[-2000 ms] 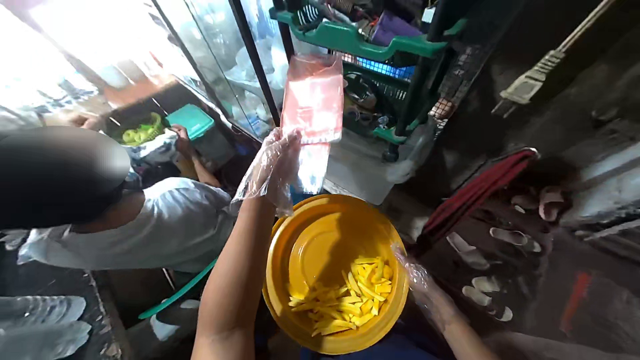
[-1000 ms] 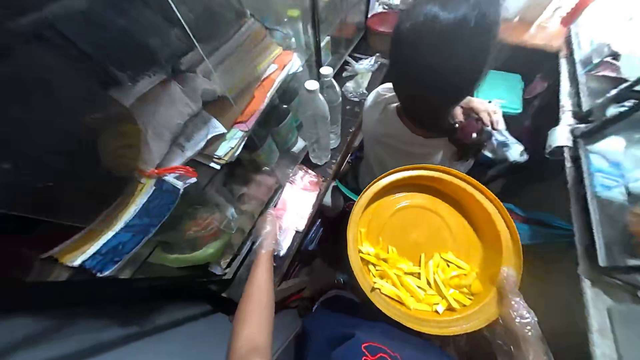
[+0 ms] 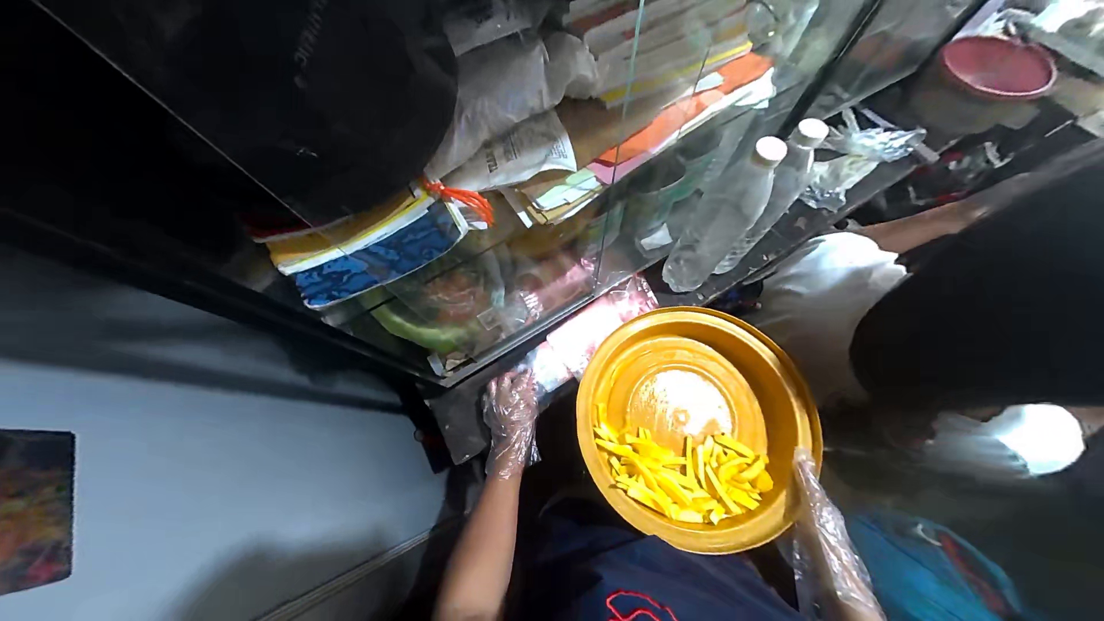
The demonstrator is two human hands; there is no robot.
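My left hand [image 3: 511, 414], in a clear plastic glove, is at the near end of a pinkish clear plastic packet [image 3: 586, 332], which lies on a dark ledge in front of the glass case. Whether its fingers grip the packet is unclear. With my right hand [image 3: 815, 509], also gloved in clear plastic, I hold the rim of a round orange-yellow plastic basin [image 3: 789, 405] against my front. Yellow cut strips of food [image 3: 681, 474] lie along the basin's lower side; the rest of its bottom is bare and shiny.
Behind the ledge stands a glass case [image 3: 604, 216] with notebooks and papers. Two clear plastic bottles with white caps [image 3: 724, 211] stand on the ledge beyond the packet, near a plastic bag [image 3: 849, 164] and a red tub [image 3: 999, 67]. Another person [image 3: 828, 293] is close by at right.
The view has swung far round to the glass case. My left hand, raised with the packet two seconds ago, is now low at the ledge. The basin stays at my right hand.
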